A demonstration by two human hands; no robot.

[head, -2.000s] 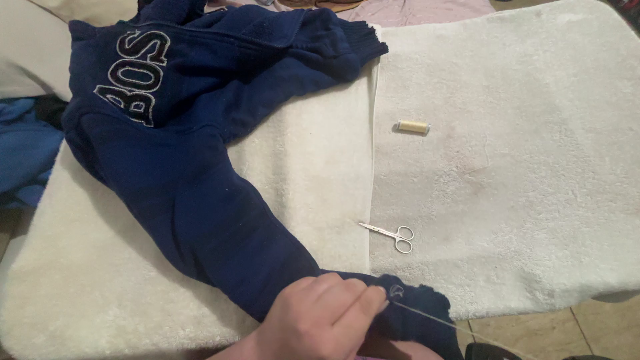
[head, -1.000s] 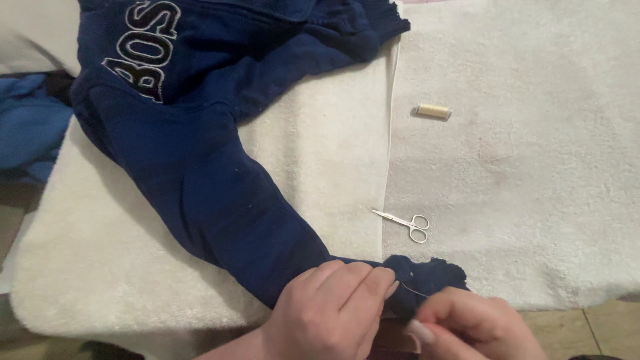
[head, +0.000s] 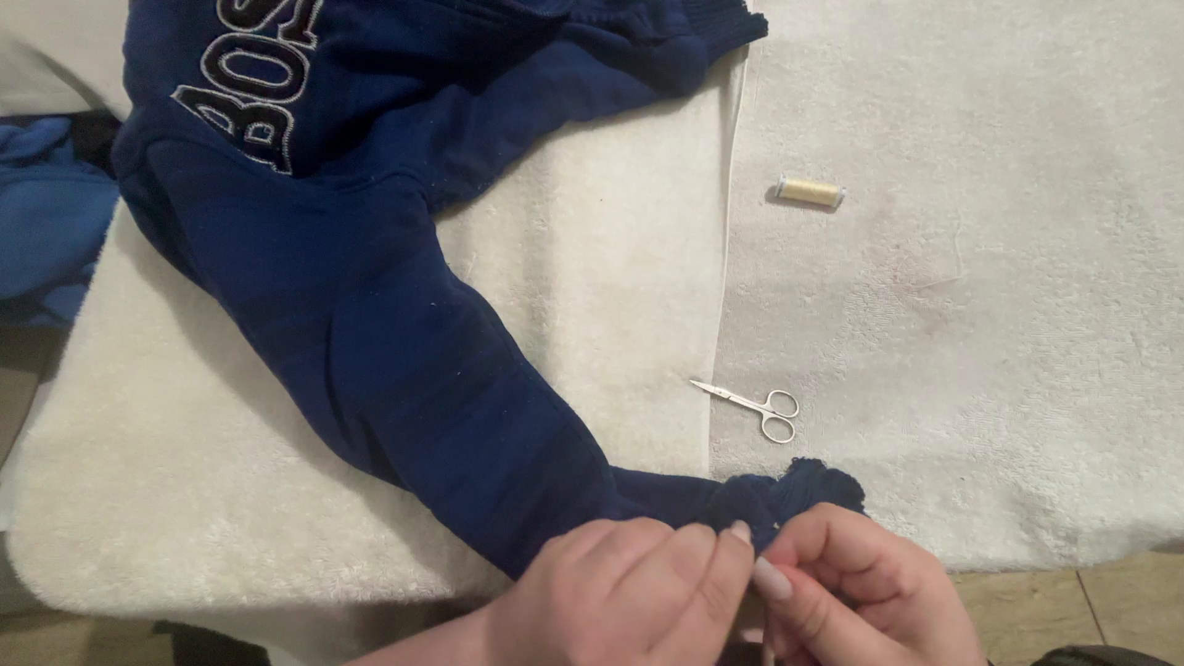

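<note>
A navy blue sweatshirt (head: 388, 305) with outlined appliqué letters lies with one sleeve stretched down to the lower middle. My left hand (head: 638, 592) grips that sleeve near its frayed cuff (head: 819, 490). Close beside it, my right hand (head: 860, 592) pinches at the cuff fabric with thumb and forefinger; whether a needle is between them is hidden. Small metal scissors (head: 754, 407) lie just above the cuff, their tips pointing left. Farther up on the right rests a spool of pale yellow thread (head: 810, 191).
A fluffy cream cover (head: 231, 518) lies under the sweatshirt, with a whitish towel (head: 999, 351) on the right. Blue fabric (head: 46, 213) hangs at the left edge. Floor tiles (head: 1027, 610) show past the near edge.
My right hand, out of view two seconds ago while a thread ran taut to the lower right, has come in and now meets my left hand at the cuff. The view has moved closer.
</note>
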